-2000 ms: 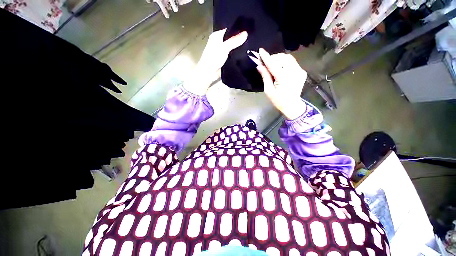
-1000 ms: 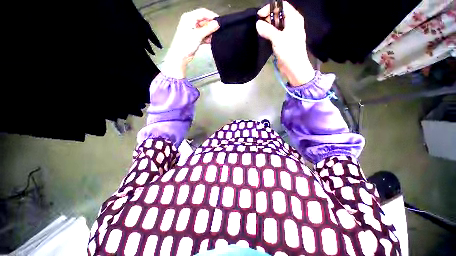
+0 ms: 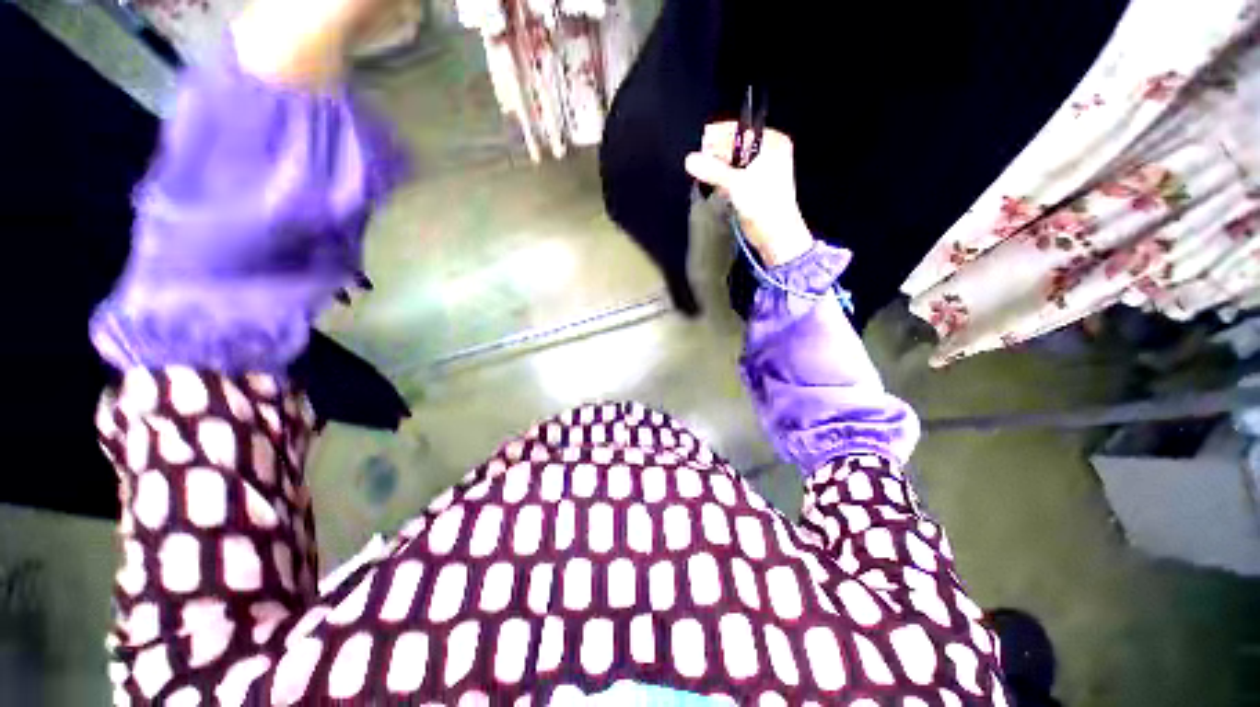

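My right hand [image 3: 753, 173] is at the upper centre, closed around thread snips [image 3: 749, 127] whose dark blades point up out of the fist. It is against a black garment [image 3: 647, 152] that hangs down to a narrow tip left of the hand. Whether the fingers also pinch the cloth cannot be told. My left hand [image 3: 301, 39] is at the top left, blurred and partly cut off by the frame's edge. Its fingers and anything in them cannot be made out.
More black garments [image 3: 62, 263] hang at the left. Floral garments [image 3: 1092, 207] hang at the right and a floral piece [image 3: 550, 69] at the top centre. A pale box [image 3: 1188, 504] stands on the greenish floor at the right, near a metal rail [image 3: 1078, 414].
My left hand has let go of the black hem and moved up and left. My right hand has moved slightly down, still with the snips. The hem no longer stretches between both hands.
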